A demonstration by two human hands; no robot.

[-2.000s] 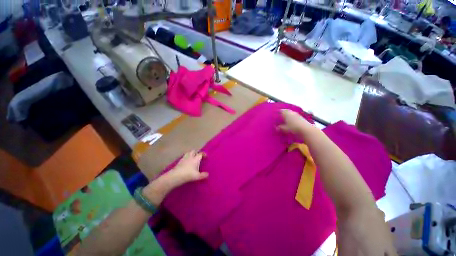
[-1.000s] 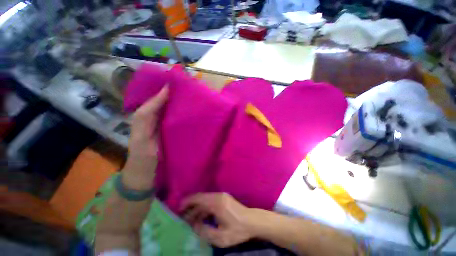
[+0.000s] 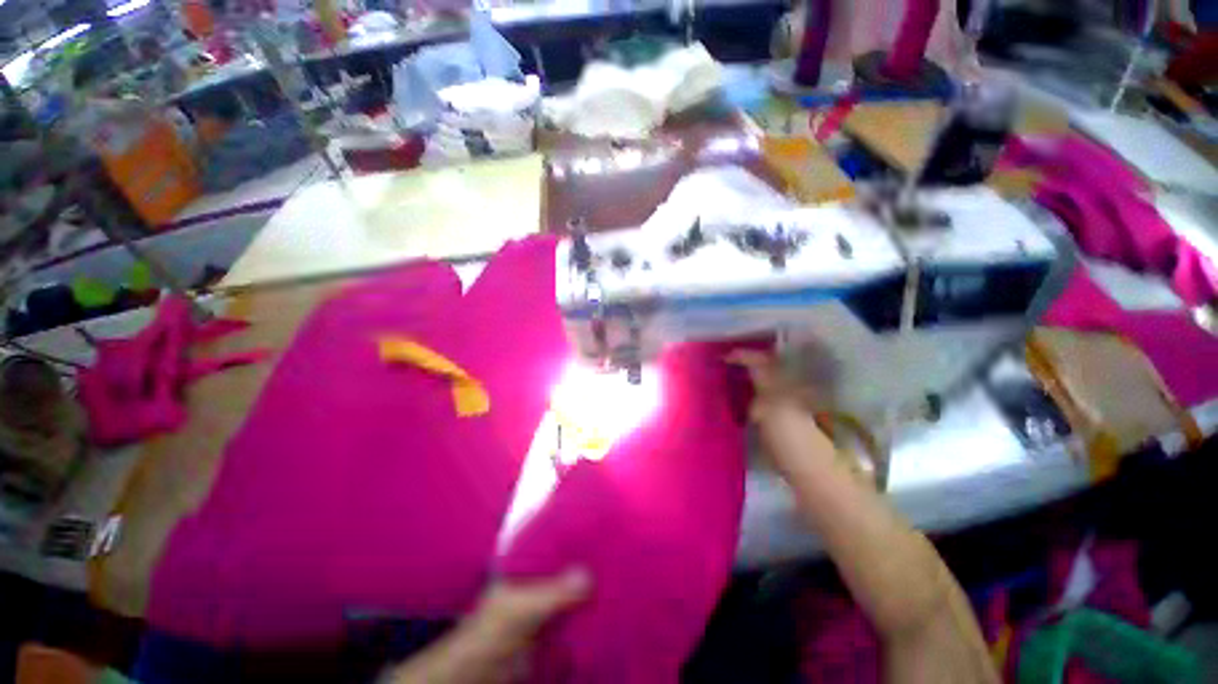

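Note:
A magenta panel [image 3: 655, 535] lies over the front of the lockstitch machine [image 3: 801, 261], partly under its head, beside the bright needle lamp. My right hand [image 3: 768, 378] holds its far right edge under the machine arm; the fingertips are blurred. My left hand [image 3: 534, 597] grips its near left edge, thumb on top. More large magenta panels [image 3: 361, 494] lie on the table to the left, with a yellow-orange strip [image 3: 438, 373] on top. The needle and presser foot are lost in the glare.
A pink heap with straps [image 3: 147, 374] lies on the brown board [image 3: 261, 321] at the left. A cream board [image 3: 401, 214] is behind. Magenta pieces [image 3: 1109, 214] lie at the right. A green basket [image 3: 1109, 652] is at the lower right.
The view has turned right to the machine. One panel has been lifted from the stack and brought to the machine front. My right hand has moved under the machine arm.

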